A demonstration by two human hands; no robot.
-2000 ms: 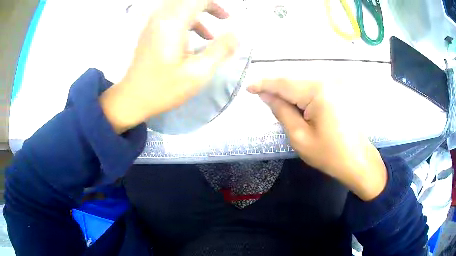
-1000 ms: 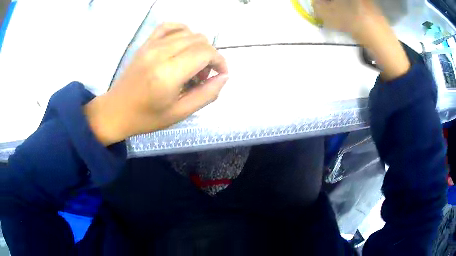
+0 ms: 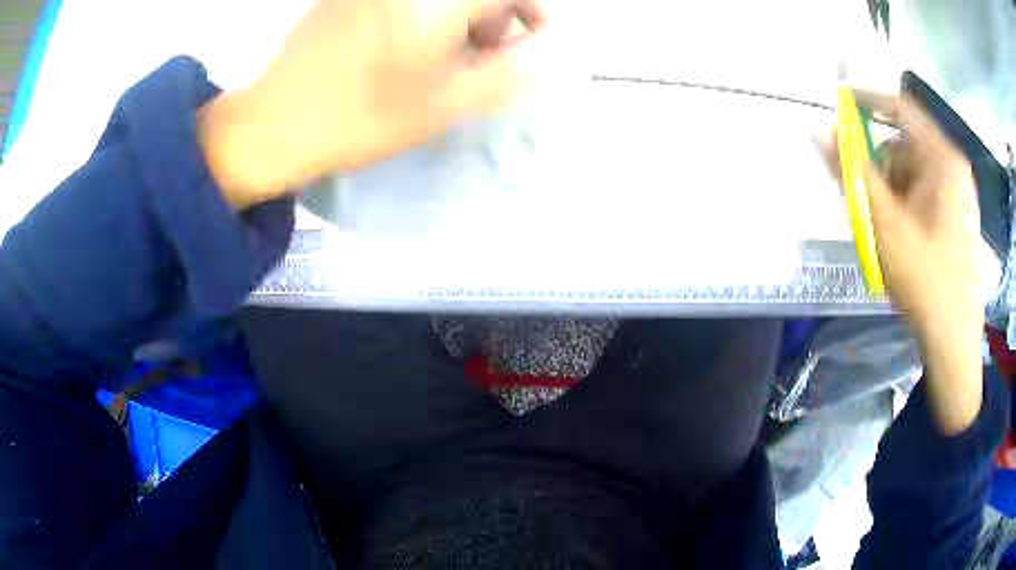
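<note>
A pale grey cloth piece (image 3: 412, 192) lies on the white table below my left hand, blurred and washed out by glare. White material, possibly cloth, covers part of the ruled strip in front of it. My left hand (image 3: 390, 84) is over the upper left of the table, fingers curled; glare and blur hide whether they grip the cloth. My right hand (image 3: 925, 189) is at the right, closed around the handles of the scissors (image 3: 858, 195). The yellow loop shows, with a little green behind it; the blades cannot be made out.
A silvery ruled strip (image 3: 284, 274) runs along the table's front edge. A black flat object (image 3: 958, 139) lies at the right behind my right hand. A blue bin (image 3: 167, 440) is at the lower left. Crumpled clear plastic (image 3: 824, 418) is at the lower right, below the table.
My right hand first moved up to the scissors at the upper right, and now has them nearer the front edge. My left hand has moved up from its place one second ago.
</note>
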